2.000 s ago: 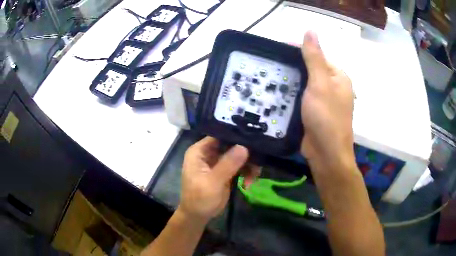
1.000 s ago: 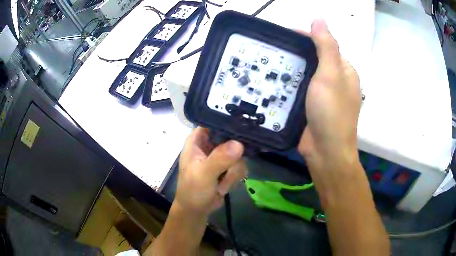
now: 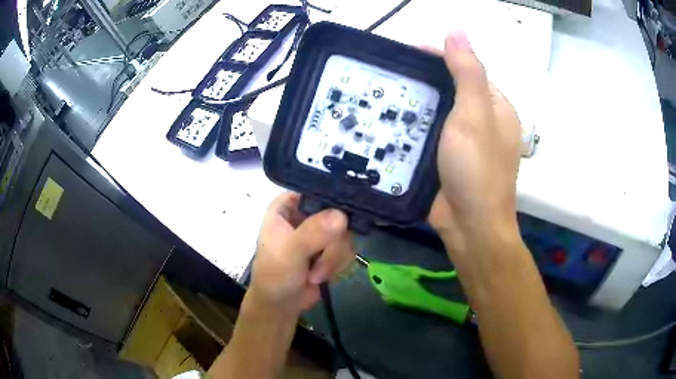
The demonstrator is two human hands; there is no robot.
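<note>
A square black lamp housing is held up in front of me, its open face towards me. A white circuit board with small dark and pale components sits inside it. My right hand grips its right side, thumb along the upper edge. My left hand pinches the bottom edge near the black cable, which hangs down below that hand. The backs of the lamp and some fingertips are hidden.
A green air blow gun lies on the dark bench below the lamp. A white bench machine with red buttons stands behind and right. Several black lamps with cables lie on the white surface at left. A grey cabinet is lower left.
The view has shifted, so the bench things sit further right than at first. The lamp has moved slightly left and stays in both hands. The cable now shows hanging below my left hand.
</note>
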